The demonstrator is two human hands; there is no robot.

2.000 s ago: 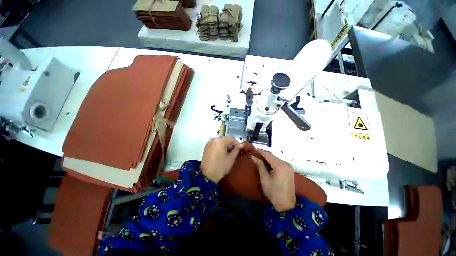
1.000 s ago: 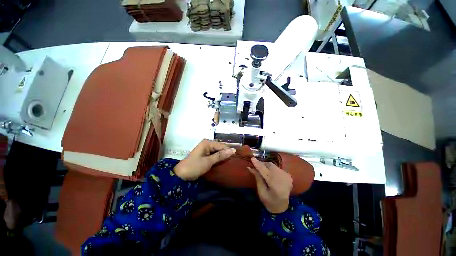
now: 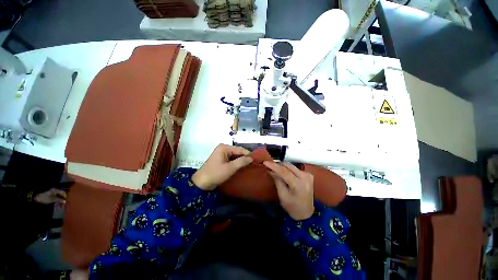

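A rust-red cut panel [image 3: 248, 185] lies folded at the front edge of the white machine table, its edge raised to a small peak just in front of the feed and needle area [image 3: 273, 130]. My left hand [image 3: 221, 167] pinches the panel edge from the left. My right hand [image 3: 293, 188] holds the edge from the right, fingers close to the left ones. The lower part of the panel is hidden by my hands and sleeves. The industrial sewing machine [image 3: 276, 90] stands just beyond, with a black round knob [image 3: 282, 50] and black lever [image 3: 307, 97].
A thick rust panel stack [image 3: 123, 109] with a tie strip [image 3: 166, 120] lies left. More rust panels [image 3: 90, 224] hang lower left, another person's hand [image 3: 51, 196] beside them. Another stack [image 3: 461, 229] is lower right. Tied bundles [image 3: 229, 12] lie behind; another machine [image 3: 46, 98] is far left.
Both hands have moved slightly up toward the machine with the panel edge, which now shows a clearer peak. Another person's hand has appeared at the lower-left panels.
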